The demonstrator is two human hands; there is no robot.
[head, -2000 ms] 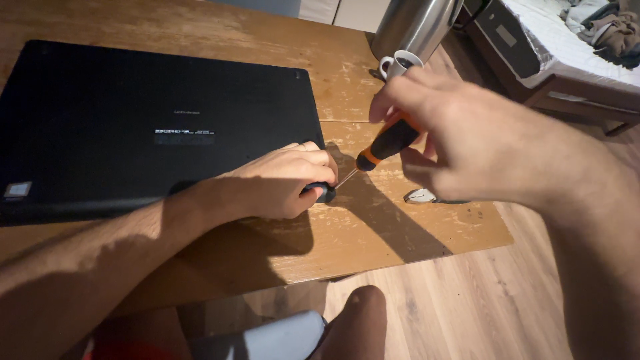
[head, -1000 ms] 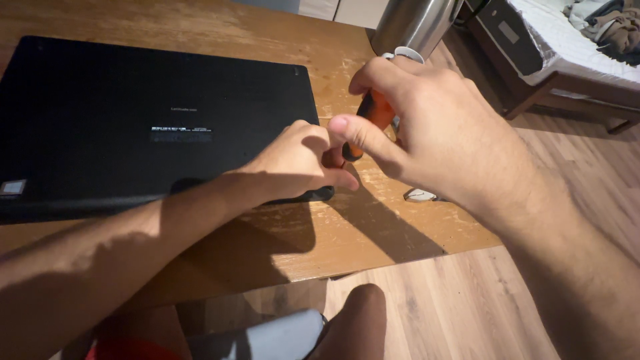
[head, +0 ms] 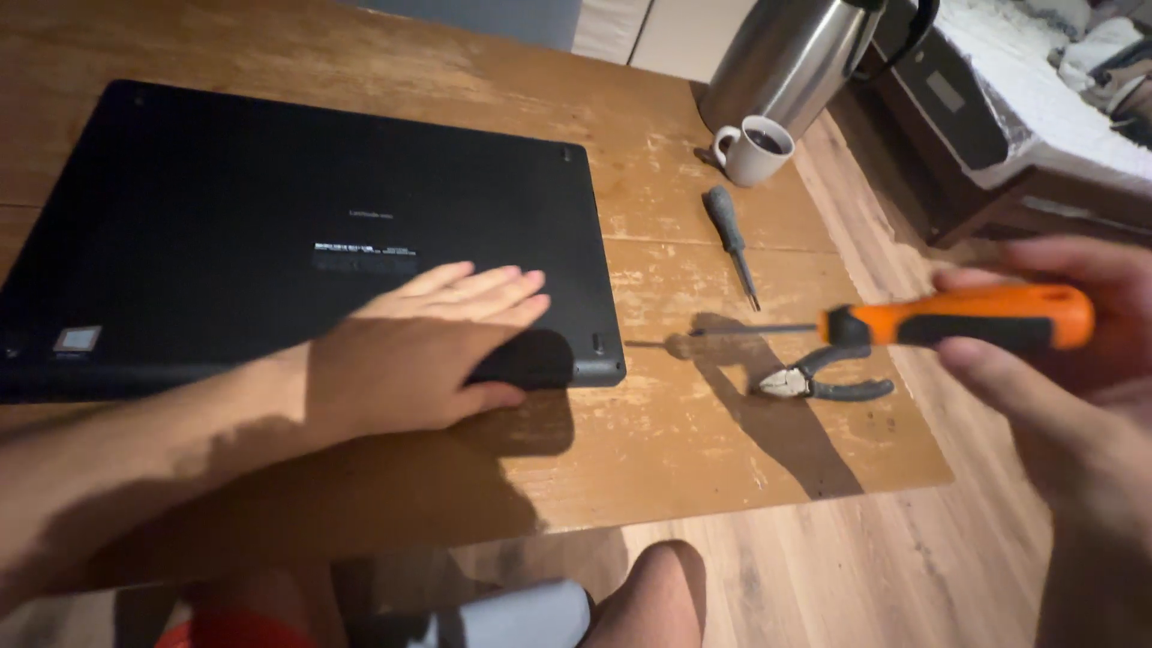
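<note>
A black laptop (head: pixel 270 180) lies bottom side up on the wooden table. My left hand (head: pixel 414 360) rests flat on its near edge, fingers spread and holding nothing, with the thumb over the front side. Right of the laptop, my right hand (head: pixel 1062 360) holds an orange and black screwdriver (head: pixel 972 317) by its handle, the shaft pointing left above the table. Beneath and beside that shaft lie diagonal cutting pliers (head: pixel 828 378) with dark handles. Farther back, a grey-handled screwdriver (head: pixel 733 243) lies on the table.
A white mug (head: pixel 756 153) with dark liquid stands near the right edge of the table (head: pixel 648 468), against a steel thermal jug (head: pixel 787 67). Beyond the table's right side is a low piece of furniture with a white covering (head: pixel 1035 90). My knees are below the front edge.
My right hand has moved right with the orange screwdriver, away from the laptop's near right corner. My left hand has left that corner and moved left onto the laptop's underside, its fingers now spread.
</note>
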